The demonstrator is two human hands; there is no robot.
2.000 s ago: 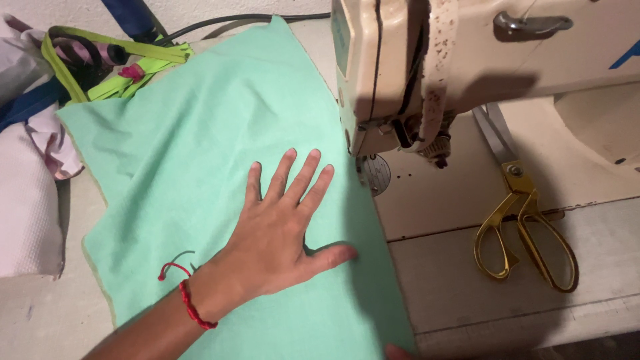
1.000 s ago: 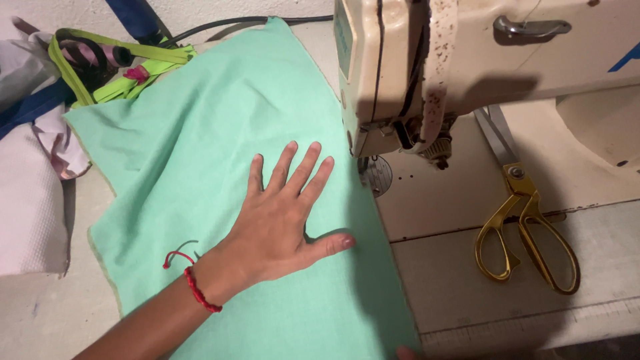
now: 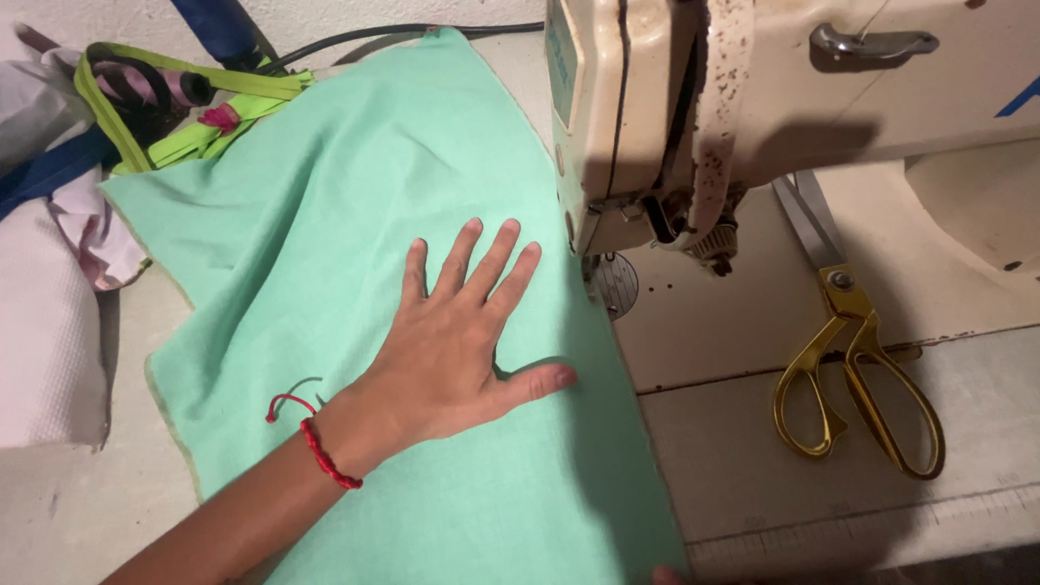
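Note:
My left hand (image 3: 447, 349), with a red braided bracelet at the wrist, lies flat with spread fingers on a mint-green cloth (image 3: 455, 504). The cloth's right edge runs under the needle area of a cream sewing machine (image 3: 601, 146), beside the round needle plate (image 3: 617, 286). Of my right hand (image 3: 668, 575) only a fingertip shows, at the bottom edge by the cloth's right edge; what it does is hidden. Gold-handled fabric scissors (image 3: 847, 301) lie on the machine bed and table, right of the needle, their blade tips partly hidden behind the machine arm.
Lime-green zippers (image 3: 187, 142) and a blue strip (image 3: 57, 172) lie at the upper left. White textured fabric (image 3: 49, 325) sits at the left edge. A black cable (image 3: 390, 29) runs along the wall. A printed ruler scale (image 3: 853, 520) crosses the table at the lower right.
The cloth and my left hand on it have shifted only slightly. The hand stays flat with its fingers spread. The scissors have not moved.

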